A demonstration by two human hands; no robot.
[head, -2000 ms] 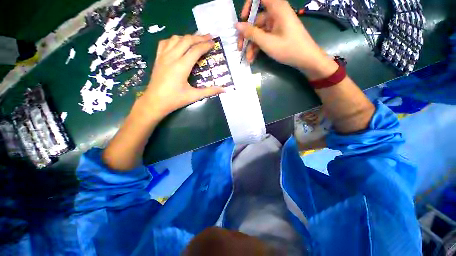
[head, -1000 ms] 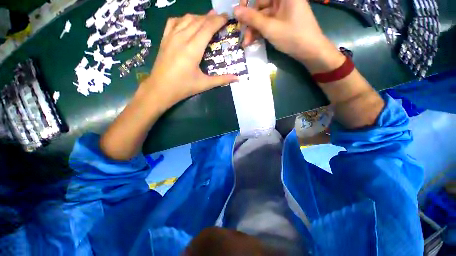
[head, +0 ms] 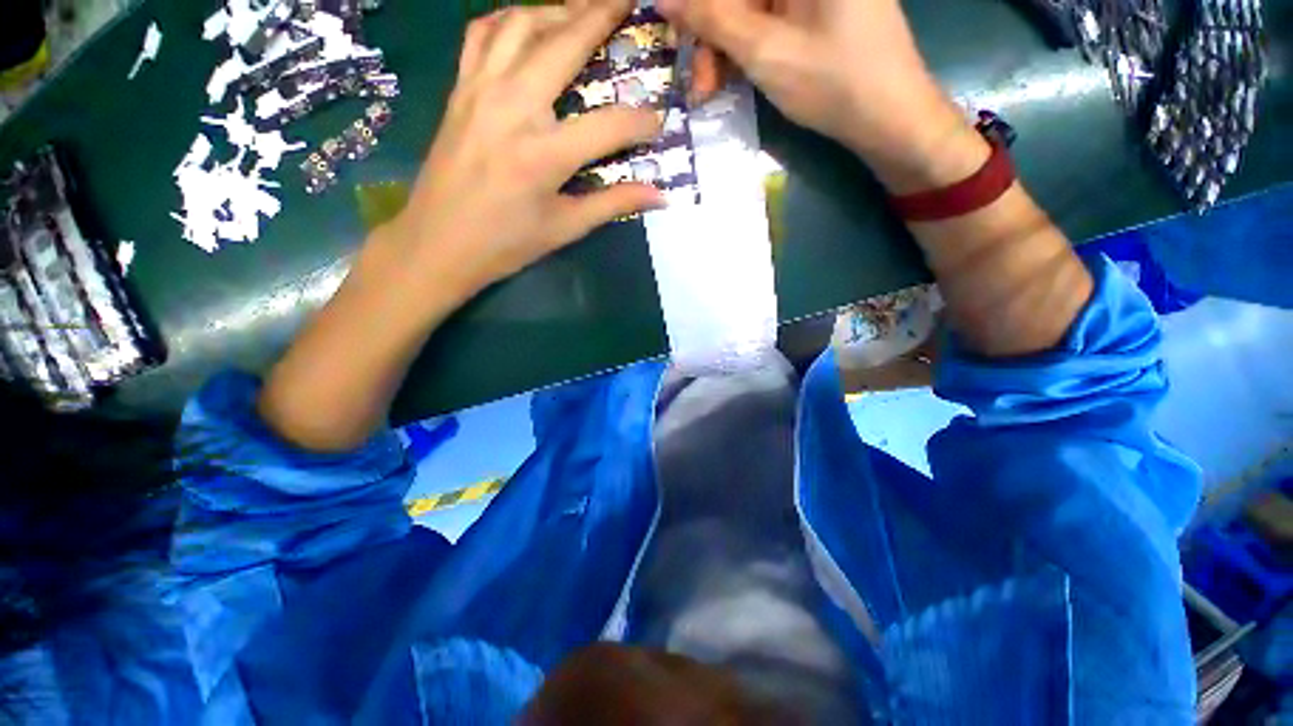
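Note:
A part panel [head: 634, 88] with black-and-white rows lies over the white strip [head: 713, 284] at the top centre of the bench. My left hand [head: 518, 142] holds the panel from its left side, with fingers spread over its rows and the thumb at its lower edge. My right hand [head: 815, 71] is at the panel's upper right, its fingertips partly cut off by the top edge. A thin dark tool shows under its fingers, against the panel's right side. The tool's upper part is hidden.
Loose white and dark parts [head: 234, 185] lie at the left. Dark and silvery long bodies [head: 64, 291] lie at the far left. Stacked panels [head: 1205, 107] fan out at the far right. A box of scraps [head: 886, 326] is below the bench edge. Yellow tape [head: 380, 203] marks the bench.
The bench things and panel have shifted in the view. My left fingers have spread down over the panel's rows. My right hand has moved left and up onto the panel's edge with the tool.

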